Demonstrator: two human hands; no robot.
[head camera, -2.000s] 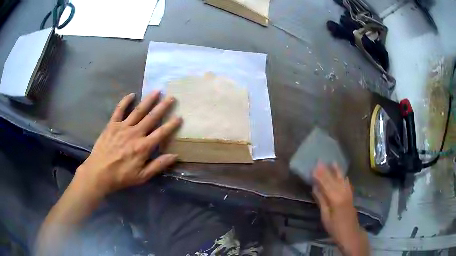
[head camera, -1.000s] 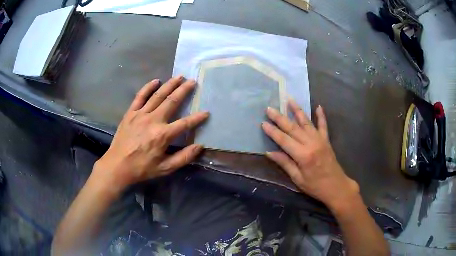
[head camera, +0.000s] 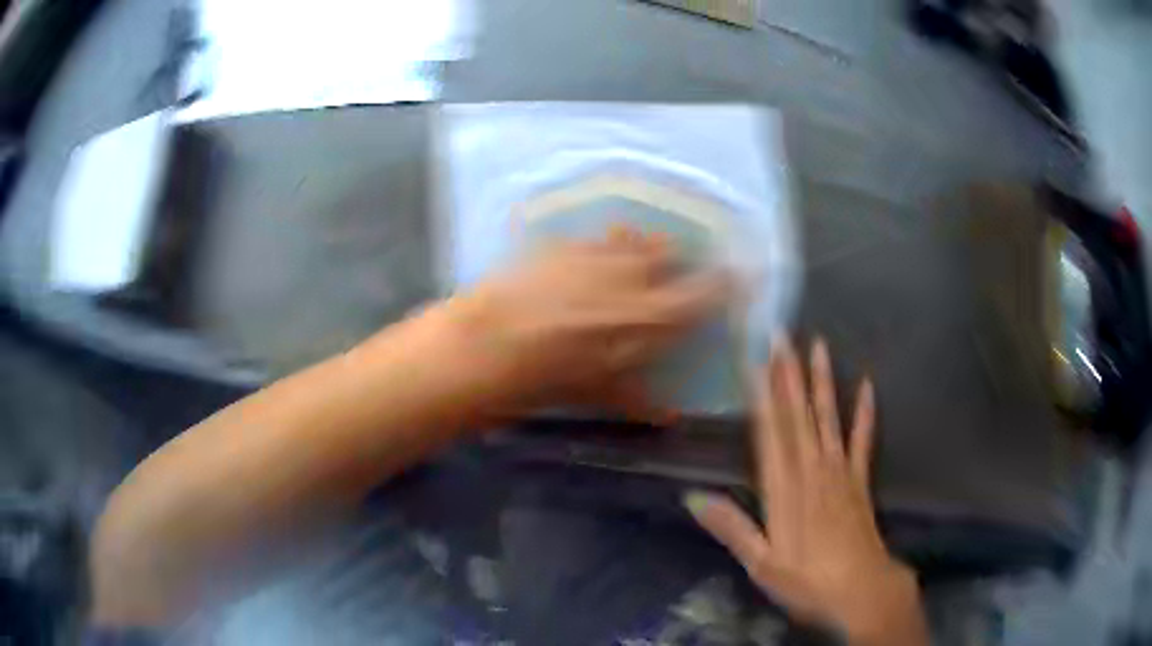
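Observation:
A white square sheet (head camera: 486, 164) lies flat on the pressing table. On it is a khaki pocket piece (head camera: 606, 189), showing as a beige rim around the grey five-sided template (head camera: 575, 225), pointed end away from me. My left hand (head camera: 594, 316) is blurred and lies over the template, hiding much of it, fingers pointing right. My right hand (head camera: 815, 486) is at the right near corner of the sheet, fingers apart and flat, holding nothing.
The steam iron (head camera: 1080, 316) stands at the right edge. A stack of pressed pieces (head camera: 108, 208) is at the left. A pile of white sheets (head camera: 322, 51) lies at the far left. A khaki bundle (head camera: 708, 8) shows at the top edge. Dark cloth (head camera: 985, 19) lies at the far right.
The template came from the right onto the khaki piece. Since then my left hand has moved from its left edge across its middle. My right hand has moved off it, right and nearer me.

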